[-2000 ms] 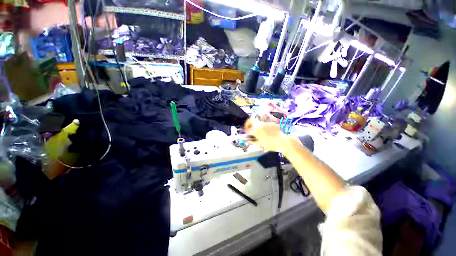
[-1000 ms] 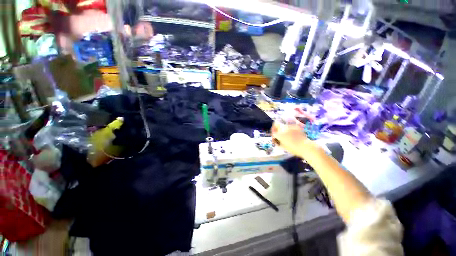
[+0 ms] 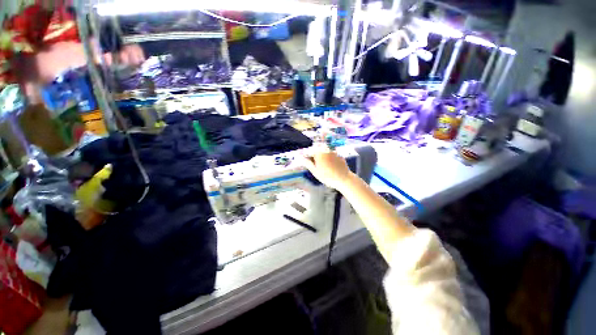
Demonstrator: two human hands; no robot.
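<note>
A white lockstitch sewing machine point(image 3: 261, 184) with a blue stripe stands on the white table. My right hand point(image 3: 325, 165) rests on top of its head near the right end; the fingers are slightly blurred, and whether they hold anything cannot be told. My left hand is not in view. Black garment fabric point(image 3: 157, 222) lies heaped left of and behind the machine and hangs over the table's front edge. A green-handled screwdriver point(image 3: 200, 136) stands at the head's left end. A slim dark tool point(image 3: 300, 223) lies on the machine bed.
Purple cut pieces point(image 3: 398, 116) lie behind the machine to the right, near an orange-yellow bottle point(image 3: 446, 124). Clear plastic point(image 3: 49, 186) and a yellow item point(image 3: 95, 190) are at the left. A red-and-white bag point(image 3: 16, 288) is at lower left. A thin hanging loop crosses the black fabric.
The view has shifted, moving the machine left and up in the picture. My right hand has moved from behind the machine head onto its top. A blue strip now shows right of the machine.
</note>
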